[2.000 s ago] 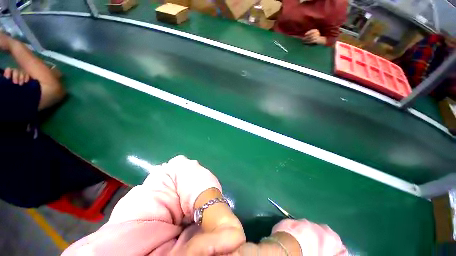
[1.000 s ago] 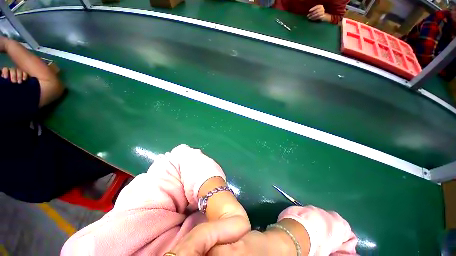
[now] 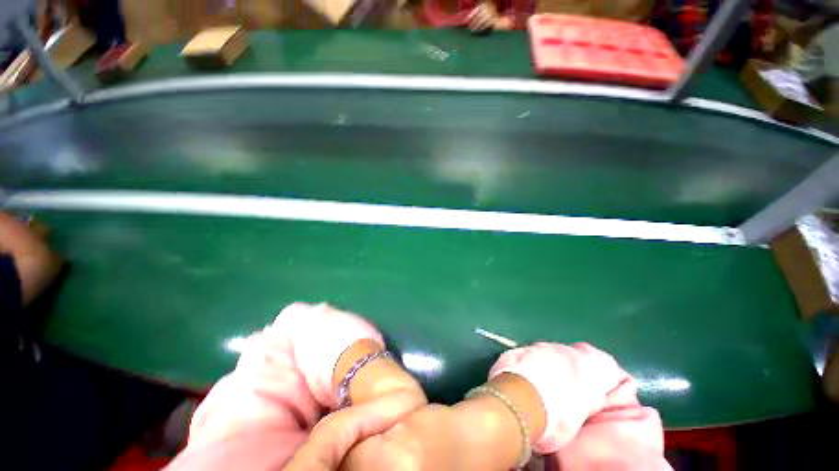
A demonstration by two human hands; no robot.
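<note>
My left hand [image 3: 382,402], with a silver bracelet at the wrist, lies against my right hand [image 3: 432,438] at the bottom middle. The right wrist wears a pale beaded bracelet [image 3: 509,405]. The hands overlap, and their lower parts are cut off by the bottom edge; no held item shows. Both arms are in fluffy pink sleeves [image 3: 308,345]. A thin pointed tool, possibly tweezers [image 3: 495,338], lies on the green bench [image 3: 276,267] just beyond the right cuff, its near end hidden by it.
White rails [image 3: 386,216] edge the green belt [image 3: 460,152]. A red compartment tray [image 3: 603,51] and a brown box [image 3: 214,46] stand across it. An open box [image 3: 810,267] stands at right. A neighbour's arm [image 3: 28,253] is at left. Posts slant at both sides.
The view has turned and levelled, so the rails run nearly flat and more boxes show at right. The neighbour at left has shifted toward the picture's edge. My hands stay together.
</note>
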